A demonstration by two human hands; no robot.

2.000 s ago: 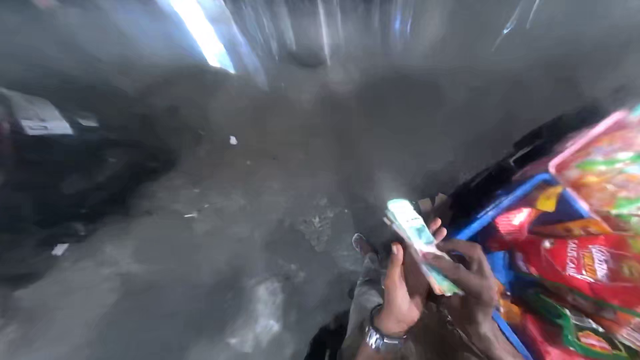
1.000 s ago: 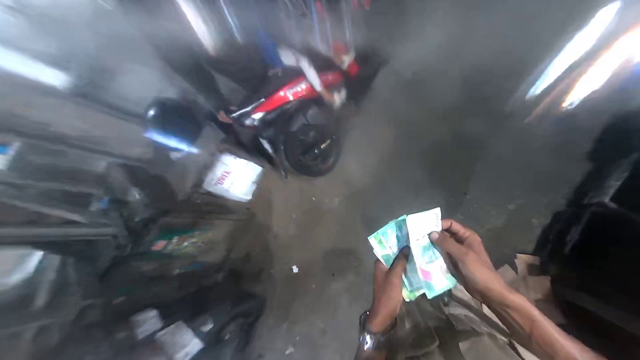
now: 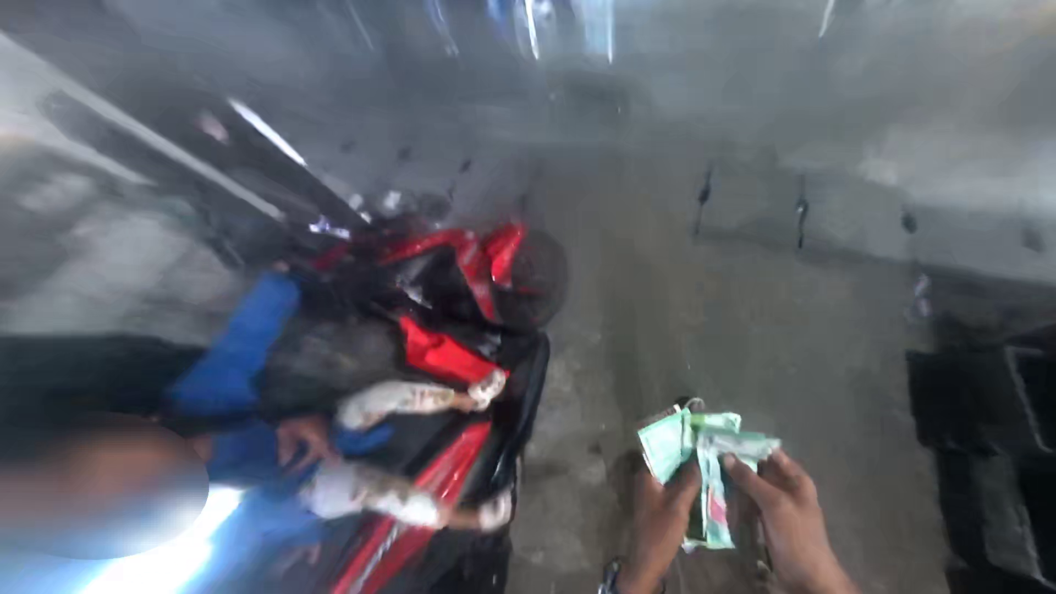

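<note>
Several green banknotes (image 3: 716, 462), some spread and some folded, are between my two hands low in the head view, right of the middle. My left hand (image 3: 664, 516), with a metal-banded watch at the wrist, grips the notes from the left side. Thumb and fingers of my right hand (image 3: 784, 503) pinch the notes from the right. A pinkish patch shows on the lower part of one note. The printing on them is too blurred to make out.
A red and black motorcycle (image 3: 450, 355) stands to the left, with a person in blue (image 3: 227, 355) and light-coloured legs on it. Another person's head and blue clothing are at the lower left. Dark boxy objects (image 3: 990, 462) stand at the right edge. Grey floor (image 3: 602, 355) lies between.
The view has swung strongly. The packaged goods seen two seconds ago are out of view, and the motorcycle appears nearer. The notes, a narrow bundle two seconds ago, are now fanned out.
</note>
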